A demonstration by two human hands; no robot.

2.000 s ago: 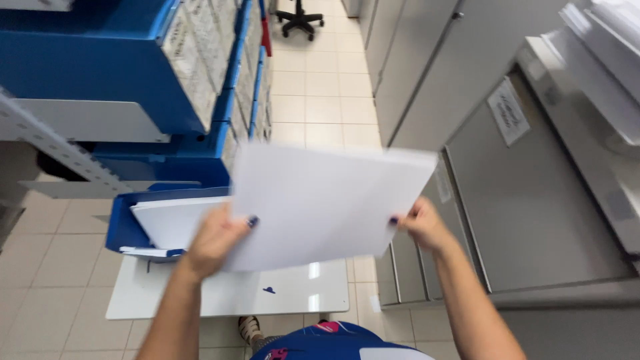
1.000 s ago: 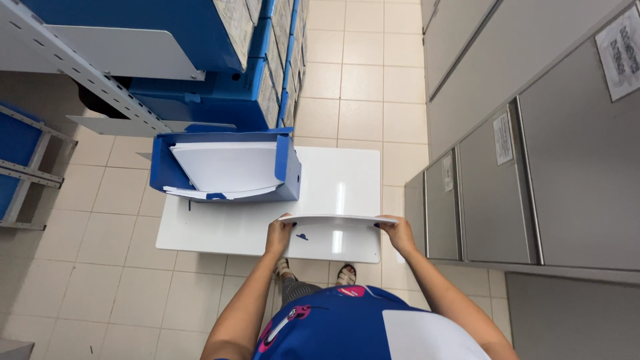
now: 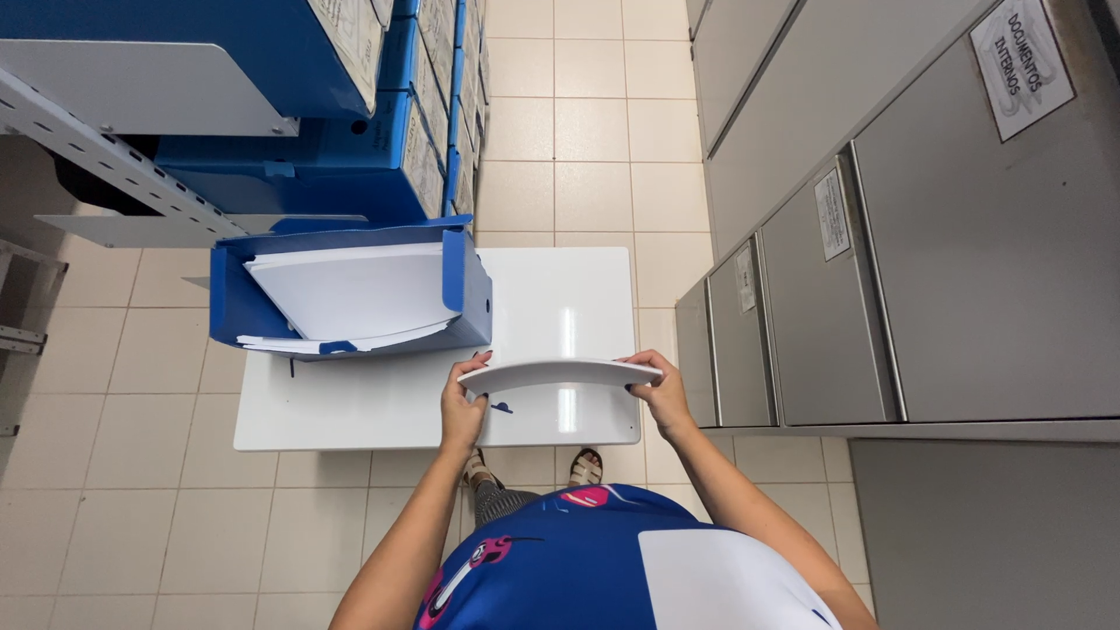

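A stack of white paper (image 3: 560, 374), seen edge-on and slightly bowed, is held upright above a white tabletop (image 3: 367, 416). My left hand (image 3: 464, 402) pinches its left end, and my right hand (image 3: 658, 389) grips the right end. On the tabletop, left of the stack, an open blue archive box (image 3: 477, 297) lies with more white sheets (image 3: 359, 293) inside. A small blue piece (image 3: 501, 408) rests on the table just right of my left hand.
Metal shelving (image 3: 122, 162) with blue archive boxes (image 3: 289, 166) stands at the upper left. Grey file cabinets (image 3: 980, 289) with paper labels line the right side. Tiled floor (image 3: 591, 131) runs between them. My sandalled feet (image 3: 585, 467) are at the table's near edge.
The stack, seen broad side up two seconds ago, is now edge-on and lower, near the table. Both hands have kept hold of it. The view has tilted down.
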